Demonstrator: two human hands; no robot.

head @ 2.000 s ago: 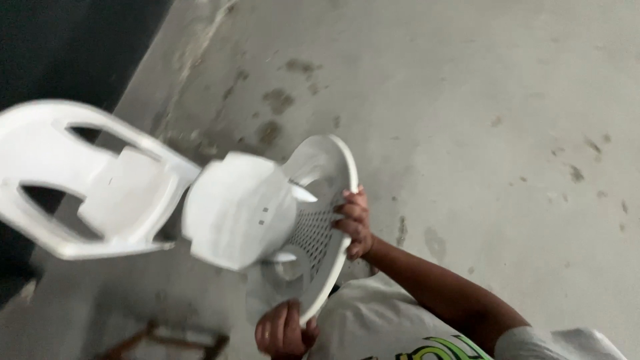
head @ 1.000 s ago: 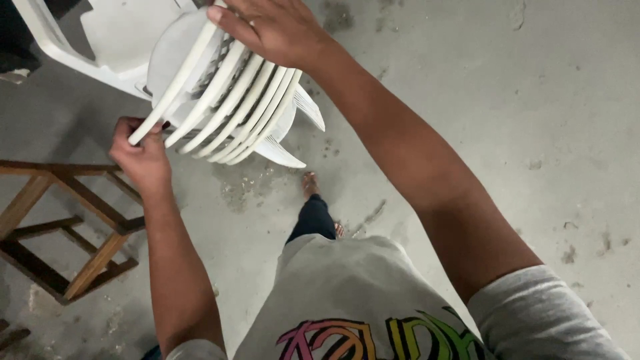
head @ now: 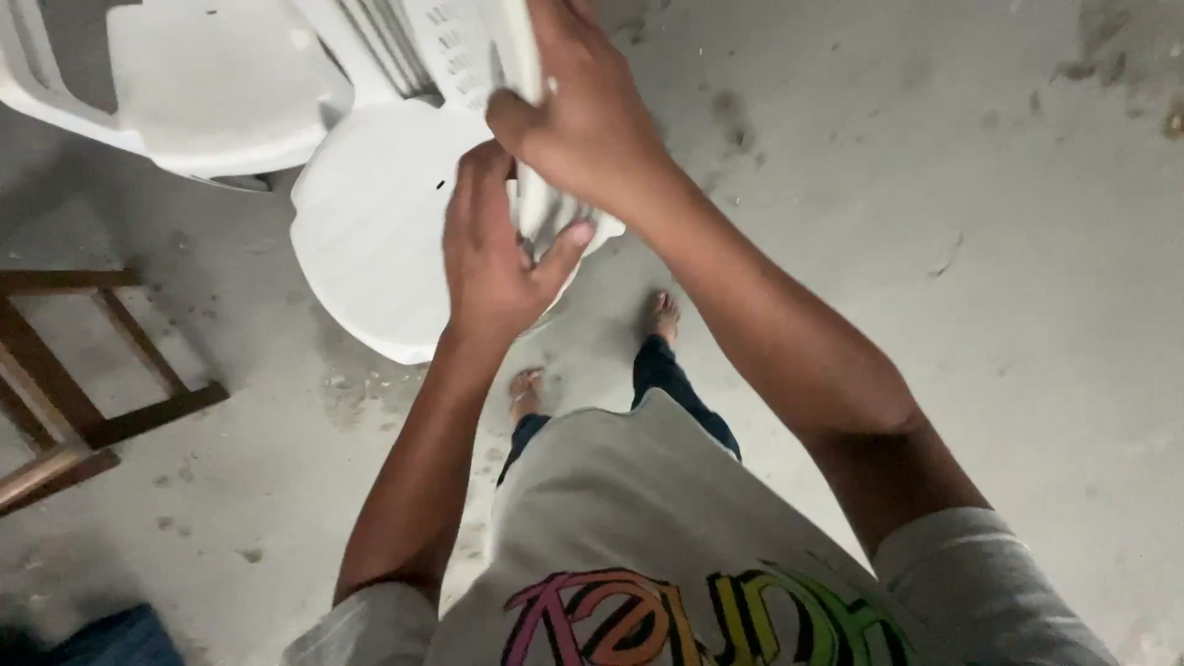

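Note:
Stacked white plastic chairs, with a round seat showing, stand upper centre in front of me. My right hand is wrapped around the upper rim of a chair's backrest, its thumb on the near side. Just below and to the left, my left hand is at the lower part of the same backrest edge, fingers on one side and thumb on the other. Blur and the hands hide part of the stack, and its top is cut off by the frame. Left of it is another white plastic chair with armrests.
A brown wooden frame with crossbars is on the concrete floor at the left. Dark blue fabric shows in the lower left corner. My bare feet are below the stack, on the stained floor.
A second ago my hands were apart on a rim of the stacked chairs; now they are close together. The stack's seat now faces up toward me. The view has shifted.

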